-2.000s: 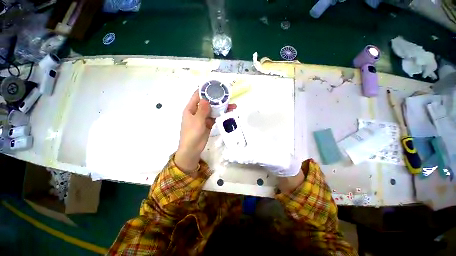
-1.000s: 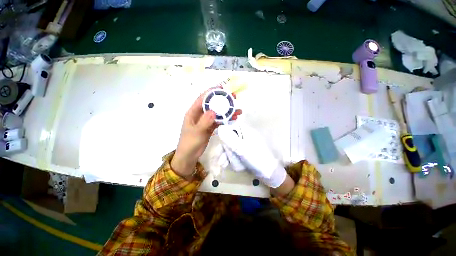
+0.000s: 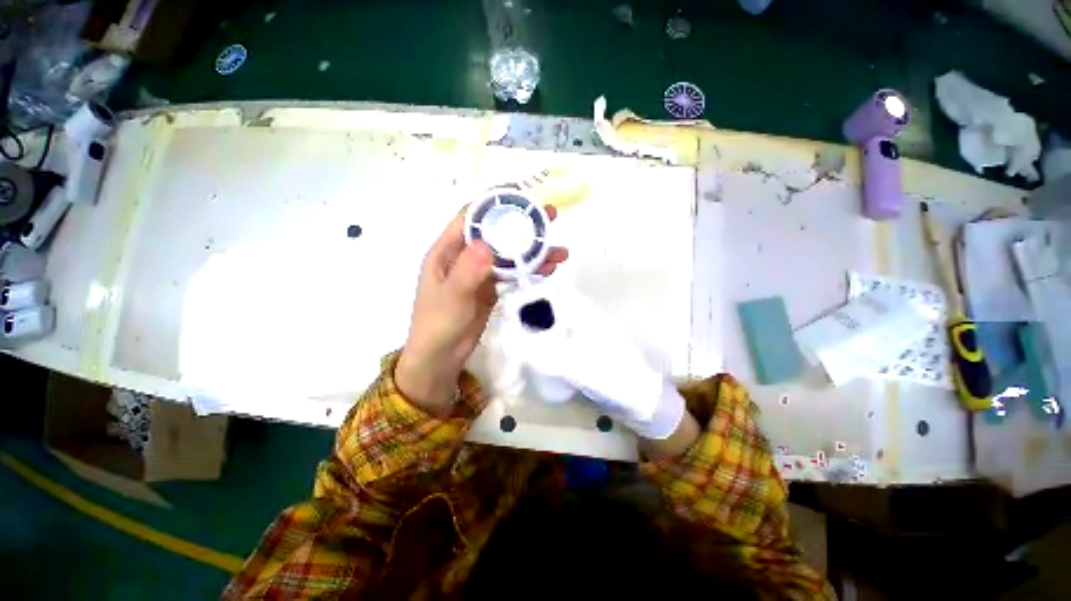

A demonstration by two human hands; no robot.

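A white handheld fan (image 3: 509, 231) with a round spoked head and a small dark panel is held over the middle of the white bench (image 3: 270, 176). My bare left hand (image 3: 452, 294) grips the fan's head, with the thumb on the near rim and fingertips showing at the right side. My right hand (image 3: 611, 370), in a white glove, is at the handle below the dark panel. The glove, the handle and the bright bench blend together, so its fingers are hard to make out.
A lilac fan (image 3: 881, 176) lies at the bench's back right. A teal pad (image 3: 769, 339), printed sheets (image 3: 875, 335) and a yellow-black tool (image 3: 969, 364) lie to the right. White fans (image 3: 85, 159) are at the left end. An open carton (image 3: 182, 440) stands below left.
The fan's head has turned between frames, and the dark panel, covered a second ago, shows again. My gloved right hand has shifted from the bench side onto the handle. The view has moved slightly.
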